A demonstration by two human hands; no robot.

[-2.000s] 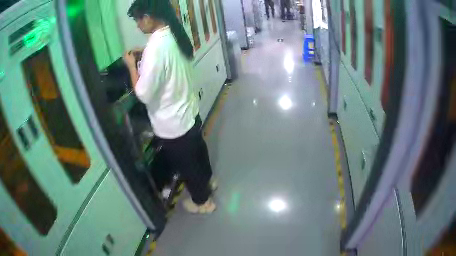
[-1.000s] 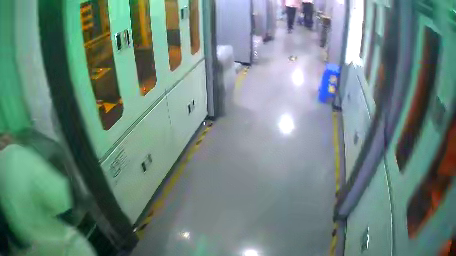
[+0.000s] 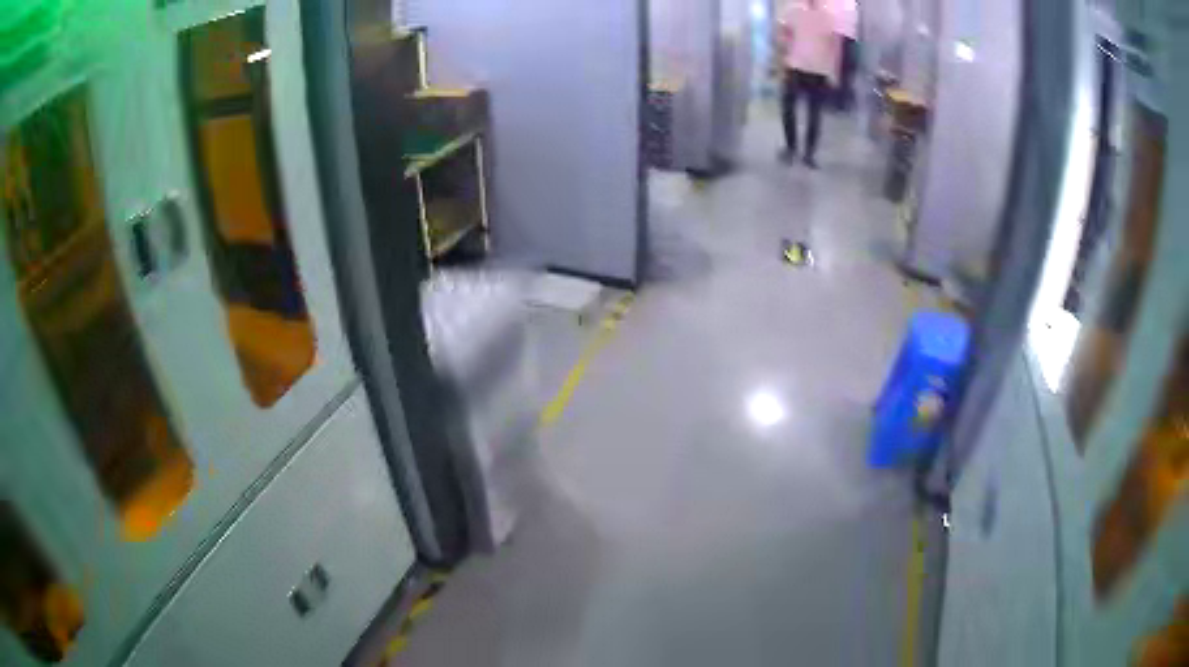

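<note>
Neither of my hands is in the picture. In front of me is a grey, shiny factory aisle floor (image 3: pixel 704 521) with yellow lines along both sides. A blue plastic stool (image 3: pixel 918 391) stands at the right side of the aisle, beside a dark post. A whitish, blurred object, perhaps a bag or cover (image 3: pixel 483 378), stands at the left behind a dark post. What it is I cannot tell.
Pale machine cabinets with orange windows line the left (image 3: pixel 261 521) and right. A grey partition (image 3: pixel 561 143) and a shelf with a green top (image 3: pixel 443 154) stand beyond on the left. A person in a pink top (image 3: pixel 814 59) is further down the aisle.
The view has moved forward along the aisle. The person in white at the left has passed out of view. The blue stool and the person in pink appear larger and nearer.
</note>
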